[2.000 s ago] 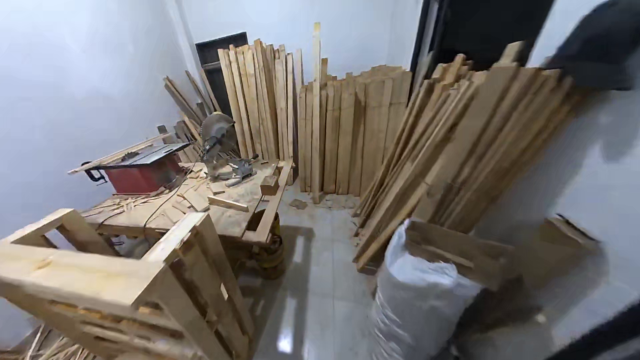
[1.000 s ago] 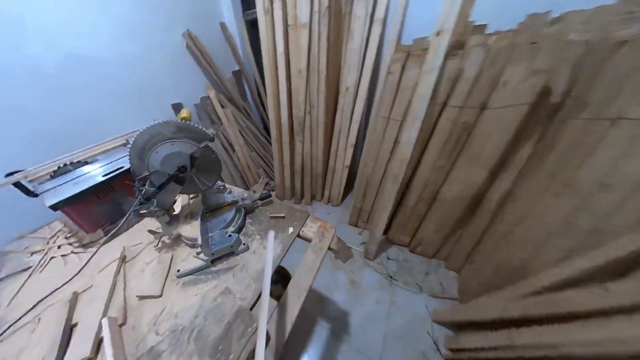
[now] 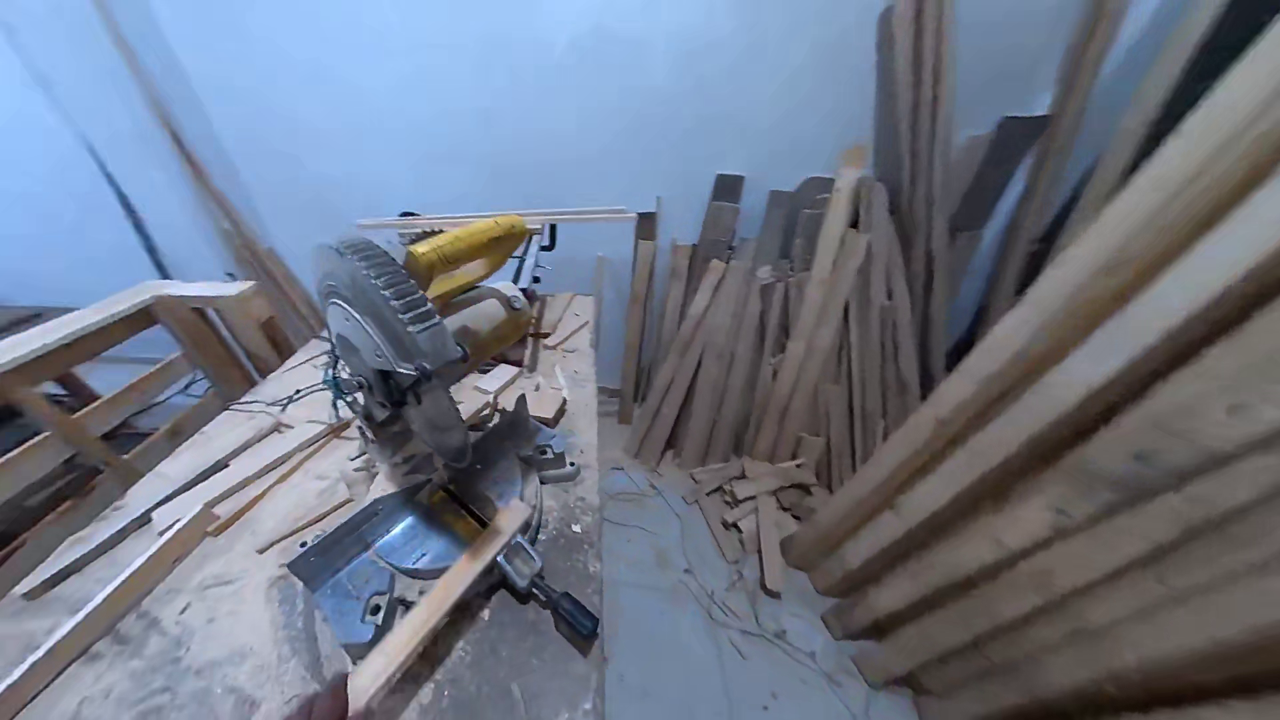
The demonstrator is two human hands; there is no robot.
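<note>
At the bottom edge, left of centre, a small part of what appears to be my left hand [image 3: 322,702] shows, holding the near end of a wooden strip [image 3: 435,612]. The strip slants up and away, its far end over the front of a miter saw [image 3: 395,345] with a toothed blade and a yellow handle. Beside the strip's far end is the saw's clamp or handle with a black grip [image 3: 570,612]. Most of the hand is hidden below the frame. My right hand is out of view.
The saw stands on a dusty wooden worktable [image 3: 240,620] bearing loose strips and offcuts. Boards [image 3: 740,350] lean on the wall behind, and large planks [image 3: 1080,480] rise at right. Offcuts [image 3: 760,500] lie on the floor. A wooden frame [image 3: 190,345] stands at left.
The view has moved closer to the miter saw and swung left. A part of a hand now shows at the near end of the wooden strip; no hand was visible earlier.
</note>
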